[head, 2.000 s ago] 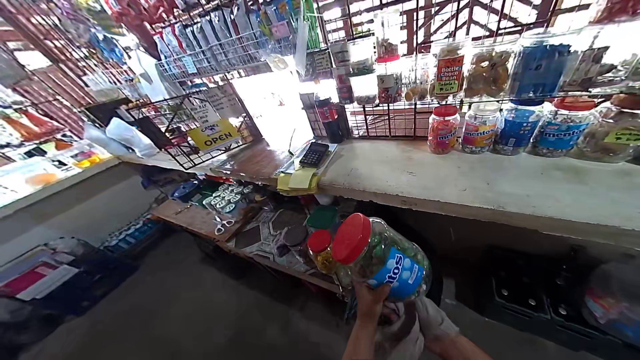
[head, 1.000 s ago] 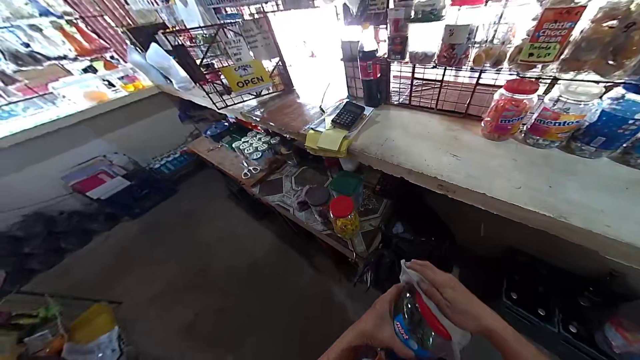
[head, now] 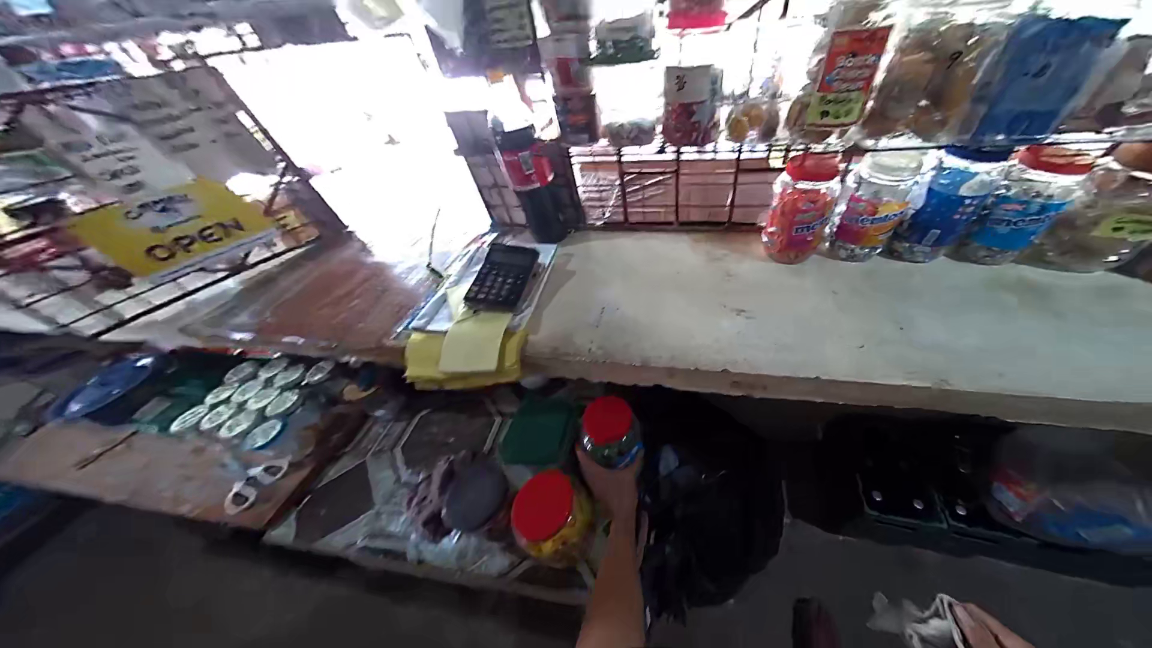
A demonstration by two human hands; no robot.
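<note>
My left hand is around a clear jar with a red lid, at the lower shelf under the counter edge. Beside it stand a red-lidded jar with yellow contents and a green-lidded container. A dark round lid is further left. My right hand, partly cut off at the bottom right edge, is closed on a whitish cloth. The base of the held jar is hidden by my hand.
A concrete counter bears a calculator, yellow paper, a cola bottle and several candy jars. Scissors lie on the lower left shelf. A black bag hangs right of my left arm; a dark crate is beyond.
The red-lidded jar, held in both hands with the cloth a second ago, is now at the lower shelf in my left hand alone. My right hand has moved away to the right with the cloth.
</note>
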